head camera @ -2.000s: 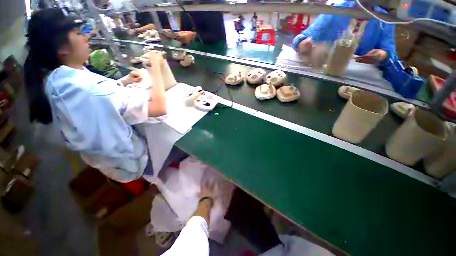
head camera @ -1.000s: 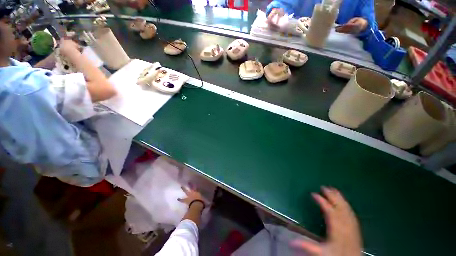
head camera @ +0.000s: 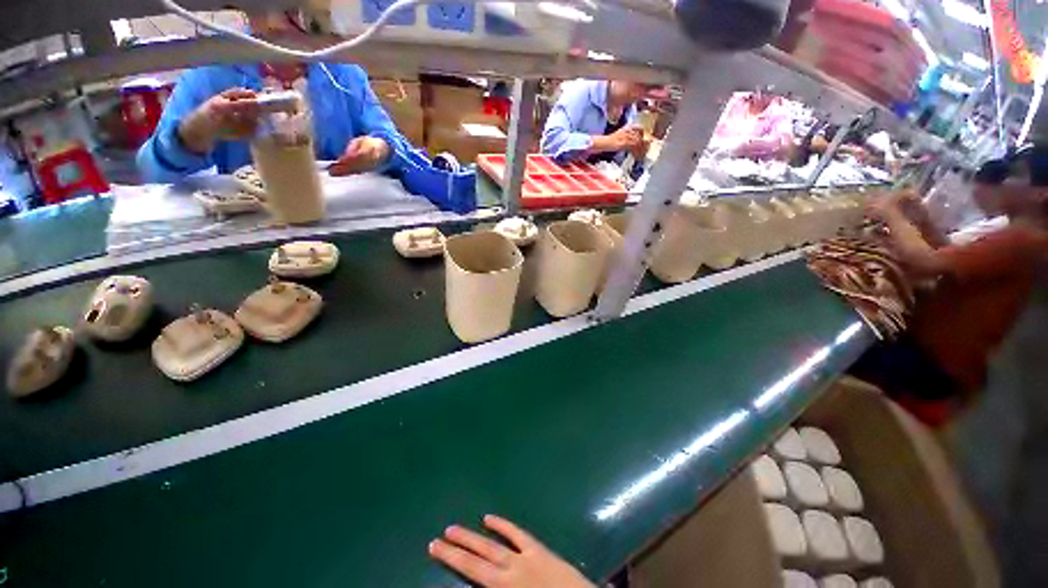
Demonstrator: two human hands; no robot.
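Observation:
My right hand (head camera: pixel 513 558) lies at the bottom edge with fingers spread over the green workbench top (head camera: pixel 379 471), holding nothing; its wrist is cut off. My left hand is out of the picture. Cream open-topped housings (head camera: pixel 483 287) stand upright on the dark green conveyor belt (head camera: pixel 379 293), one more (head camera: pixel 571 267) to the right. Flat cream subassemblies (head camera: pixel 197 342) lie on the belt at left. An open brown carton (head camera: pixel 925 494) at lower right holds rows of housings with white rounded-square ends (head camera: pixel 823 535) showing.
A pale side rail (head camera: pixel 345 396) divides bench and belt. A perforated post (head camera: pixel 661 190) rises beside it. A red divided tray (head camera: pixel 557 180) is across the belt. A person in blue (head camera: pixel 368 109) holds a housing opposite. Brown strips (head camera: pixel 868 276) lie at the bench's far end beside another person (head camera: pixel 977 287).
The view has swung right, bringing the carton and farther housings in. My left hand, earlier on the white liner, has left the picture. My right hand appears lower and farther left in view.

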